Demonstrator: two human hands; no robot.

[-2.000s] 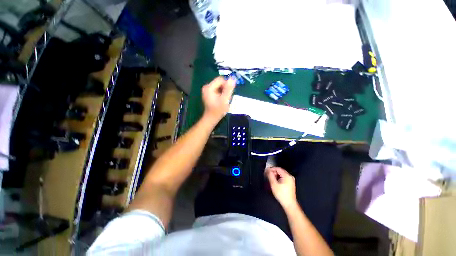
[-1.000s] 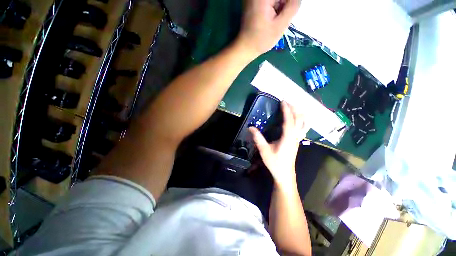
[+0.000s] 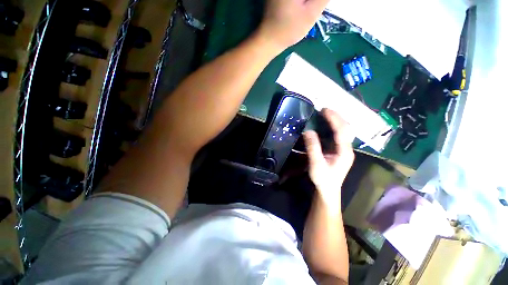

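Note:
A black door lock (image 3: 286, 131) stands tilted over the lap at the bench edge, with small white keypad lights lit and its black lever handle (image 3: 248, 172) pointing left. My right hand (image 3: 333, 147) is just right of the lock, thumb and fingers apart with a dark gap between them; whether it holds a small dark thing is unclear. My left hand (image 3: 294, 21) is raised over the bench at the top edge, its fingers mostly cut off. A thin white cable shows by the lock's right side.
The green mat (image 3: 267, 78) bears a long white strip (image 3: 328, 97), a blue-and-white battery pack (image 3: 356, 71), circuit boards (image 3: 370, 42) and a heap of black parts (image 3: 409, 108). Racks of black locks (image 3: 72, 108) stand left. Lilac paper (image 3: 394, 207) and cardboard (image 3: 459, 261) are at right.
The view has turned and moved closer. The lock has tilted to the right. My right hand came up from the lap to the lock, then moved slightly right off its front. My left hand is higher in view.

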